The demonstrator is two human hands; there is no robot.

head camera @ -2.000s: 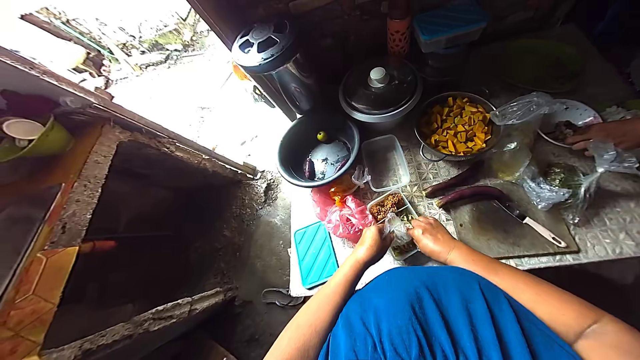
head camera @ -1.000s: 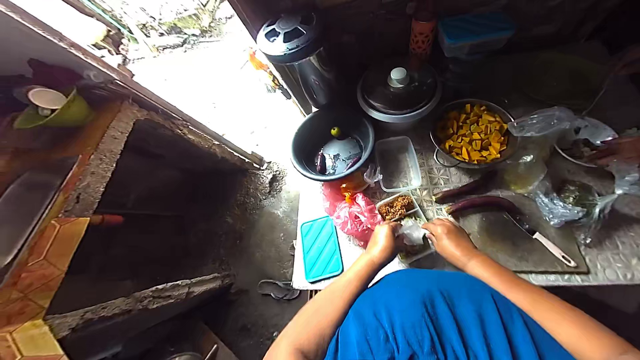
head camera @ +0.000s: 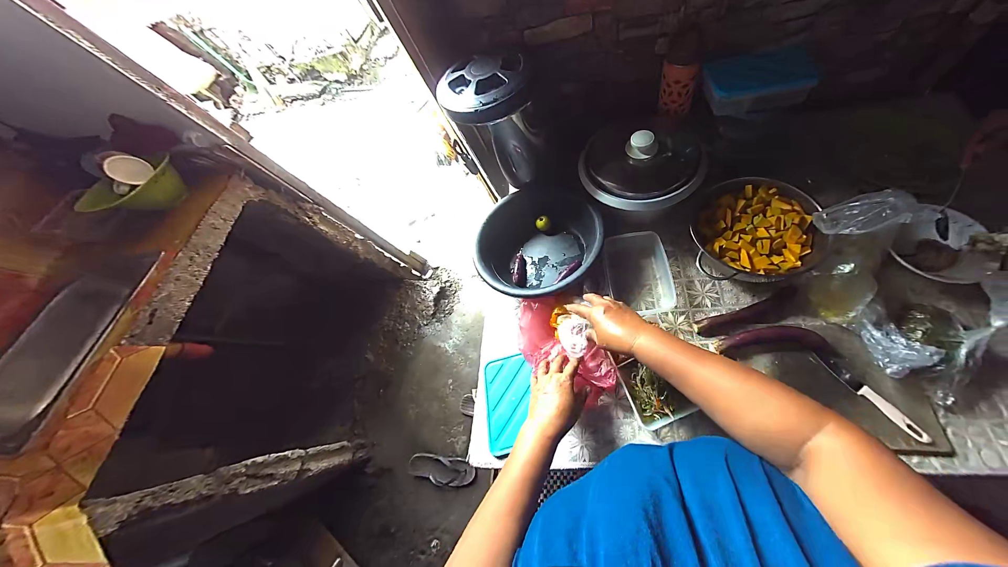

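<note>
My right hand [head camera: 610, 323] reaches across to the left, its fingers on a crumpled clear plastic bag [head camera: 573, 335]. Just below it my left hand [head camera: 555, 390] rests over a pink plastic bag [head camera: 538, 331], fingertips near the clear bag. Whether the left hand grips anything is hard to tell. Right of the pink bag, partly under my right forearm, is a clear container [head camera: 654, 394] with greenish chopped leaves or herbs. The turquoise lid [head camera: 508, 402] lies by my left wrist. A clear rectangular container [head camera: 639, 272] stands behind my right hand.
A dark basin [head camera: 488, 256] holds small eggplants and a green fruit. A metal colander of cut squash [head camera: 756, 232], a lidded pot [head camera: 642, 169], eggplants [head camera: 776, 339] and a cutting board with a knife [head camera: 894, 413] stand to the right. A dark pit-like opening [head camera: 260, 339] lies left.
Both hands have moved left from the container of greens to the pink bag, with the clear plastic now on it. The greens in the container are now in plain sight.
</note>
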